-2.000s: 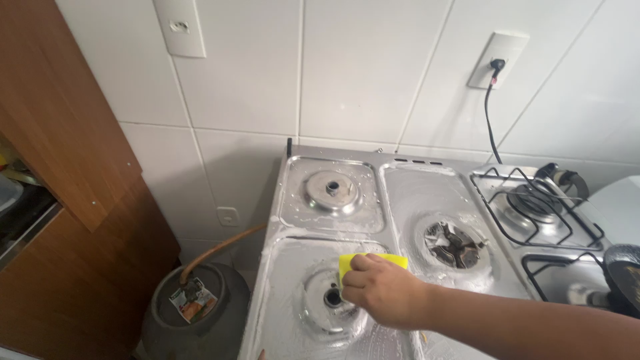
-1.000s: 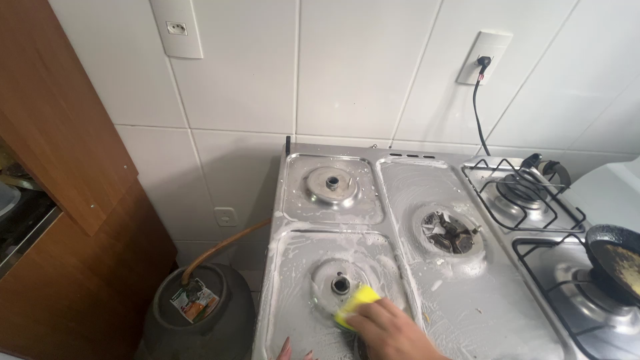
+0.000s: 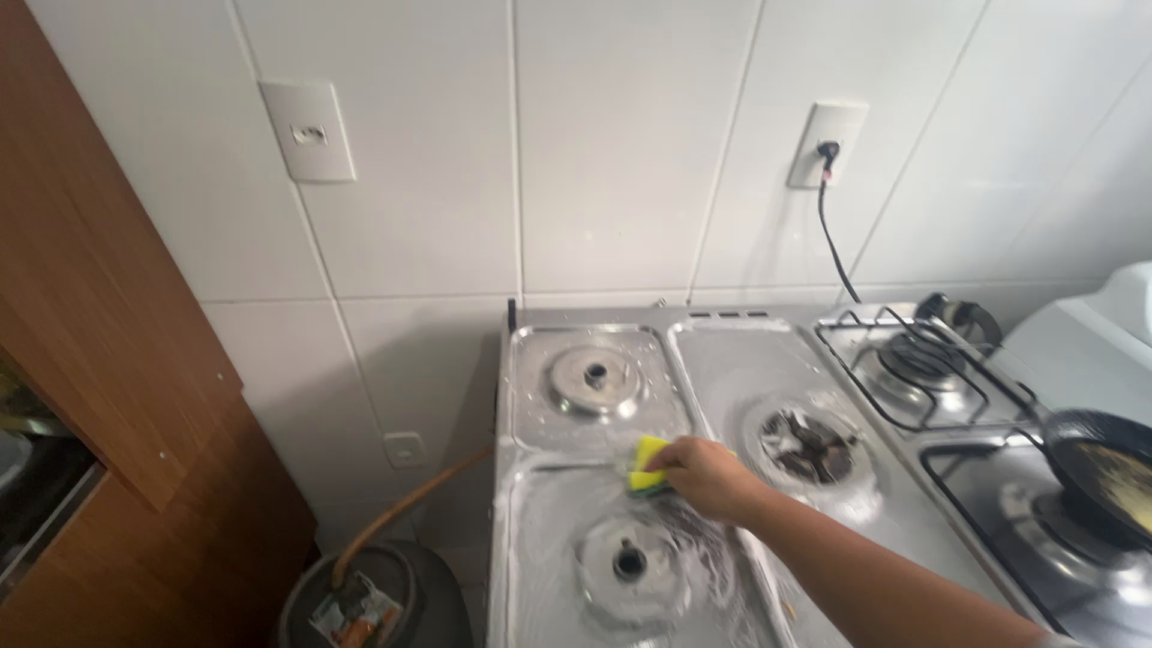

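Note:
My right hand [image 3: 706, 477] grips a yellow sponge with a green scouring side [image 3: 650, 466], pressed on the soapy stainless steel gas stovetop [image 3: 558, 522]. It lies on the ridge between the rear left burner [image 3: 596, 373] and the front left burner [image 3: 630, 562], neither of which has a grate. Right of the hand is the open centre burner [image 3: 810, 447], dark and dirty inside. Suds streak the metal around the front left burner. My left hand is out of view.
At right, black grates [image 3: 927, 369] cover two burners, and a frying pan [image 3: 1102, 468] with food residue rests on the front one. A gas cylinder [image 3: 432, 585] with an orange hose [image 3: 405, 499] stands left of the stove, beside a wooden cabinet [image 3: 117, 270]. A cord hangs from a wall outlet [image 3: 828, 144].
My right hand has moved with the sponge from beside the front left burner back to the ridge behind it. The fingertips seen at the bottom edge one second ago are out of view.

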